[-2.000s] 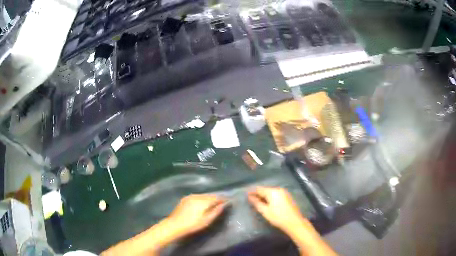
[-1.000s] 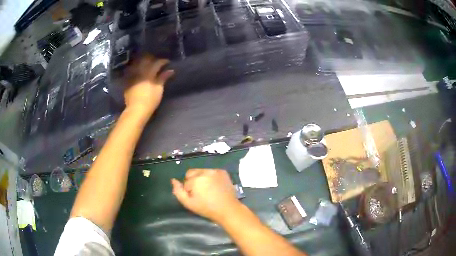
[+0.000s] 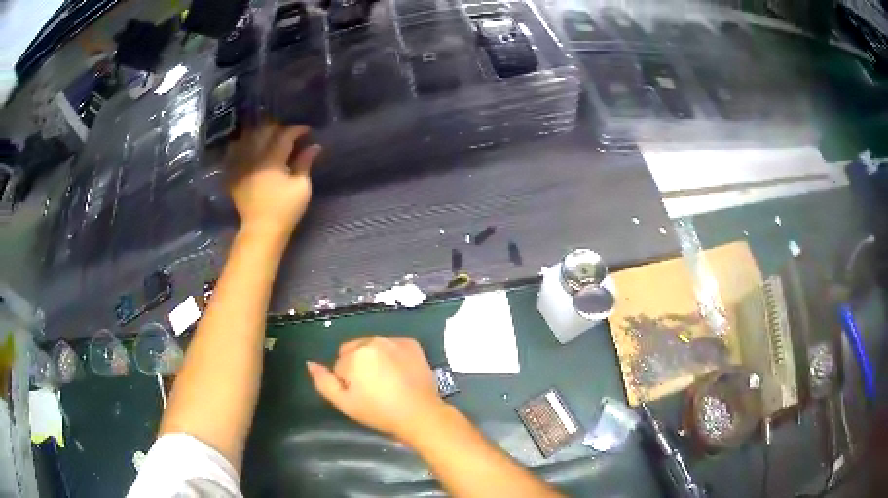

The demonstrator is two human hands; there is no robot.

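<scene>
My left hand (image 3: 268,180) reaches to the front edge of the dark parts tray (image 3: 409,102) at the back left. Its fingers are apart and blurred, with nothing visible in them, close beside a black phone housing (image 3: 222,112). My right hand (image 3: 378,381) is above the green mat (image 3: 302,443), its fingers curled and one digit sticking out to the left. Whether it holds anything is hidden. A small dark piece with pale print (image 3: 445,380) lies just right of its knuckles. A brown block with a white strip (image 3: 549,422) lies further right.
White paper (image 3: 484,333) and a white dispenser bottle (image 3: 574,297) stand mid-bench. A stained brown board (image 3: 682,282), a round dish of metal wool (image 3: 721,413) and a blue handle (image 3: 857,348) are at right. Small clear cups (image 3: 107,352) are at left.
Both hands were close together at the front. My left hand has moved to the tray at the back left, and my right hand has shifted left. The camera view has also shifted.
</scene>
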